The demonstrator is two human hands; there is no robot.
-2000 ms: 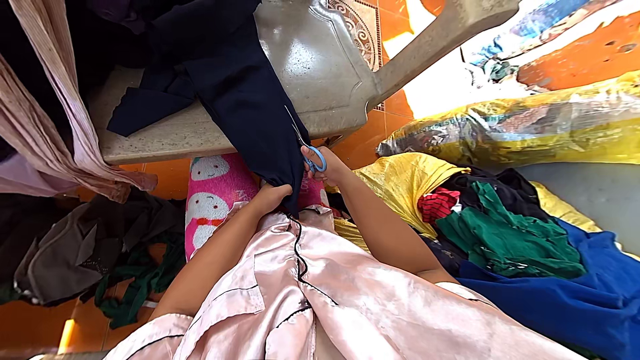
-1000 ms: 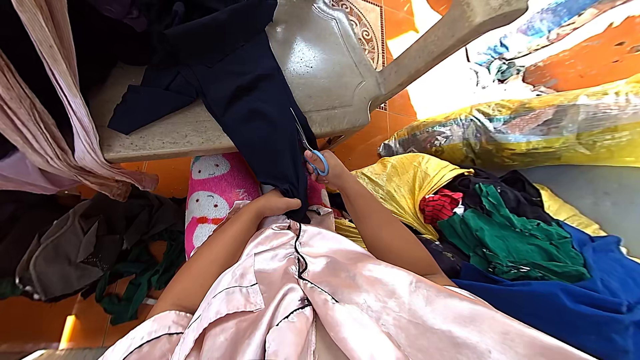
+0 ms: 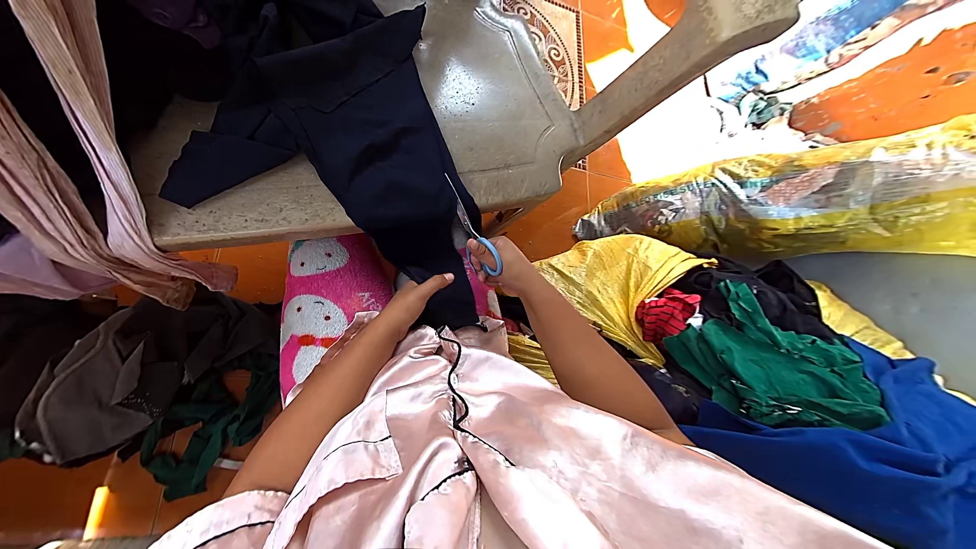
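Note:
Dark navy cloth [image 3: 381, 145] lies over the seat of a plastic chair [image 3: 488, 99] and hangs down to my lap. My left hand [image 3: 419, 297] rests on the lower part of the cloth, thumb extended over it; its fingers are partly hidden by the fabric, so its hold cannot be told. My right hand [image 3: 499, 267] holds scissors [image 3: 488, 263] with light blue handles. Their thin metal blades point up and to the left, along the right edge of the cloth.
Under the cloth is a pink snowman-print fabric [image 3: 313, 313]. Grey and dark garments [image 3: 99, 381] lie at left. At right are a yellow sack [image 3: 610, 282], green cloth [image 3: 778, 366], blue cloth [image 3: 839, 457] and a long plastic-wrapped bundle [image 3: 801, 198]. Pinkish cloth strips [image 3: 84, 130] hang at upper left.
My left hand, earlier bunching the cloth, now has its thumb raised and extended, and the cloth's lower end lies flatter. The scissors remain in my right hand.

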